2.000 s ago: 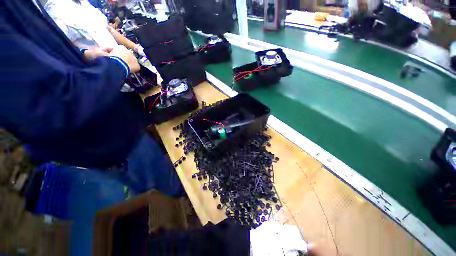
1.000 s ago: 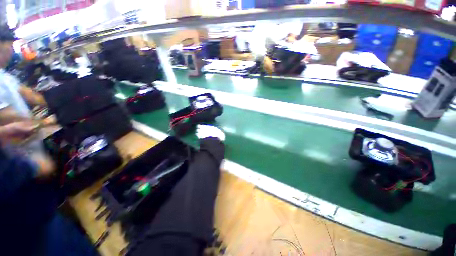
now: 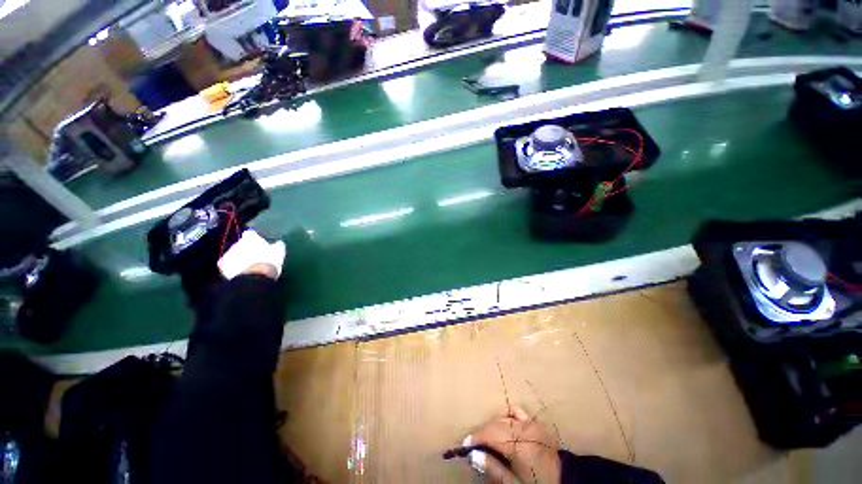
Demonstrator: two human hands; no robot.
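My left hand, in a white glove, is at the lower right side of an open loudspeaker on the belt. Its front shell holds a silver driver, with red wires running down towards the glove. The glove hides part of the speaker, so its grip is unclear. My right hand, bare with white tips on its fingers, is low over the tan bench top. Its fingers hold a small black part that sticks out to the left. Thin dark strands lie around and across this hand.
The green belt runs behind the bench's pale rail. Another open speaker sits on it. A large open speaker is at right by the bench edge. Dark housings are at lower left. A white box stands beyond.
The view has swung right and down. My left hand went from the bench's near edge out to the belt speaker. My right hand is now in clear view with the black part.
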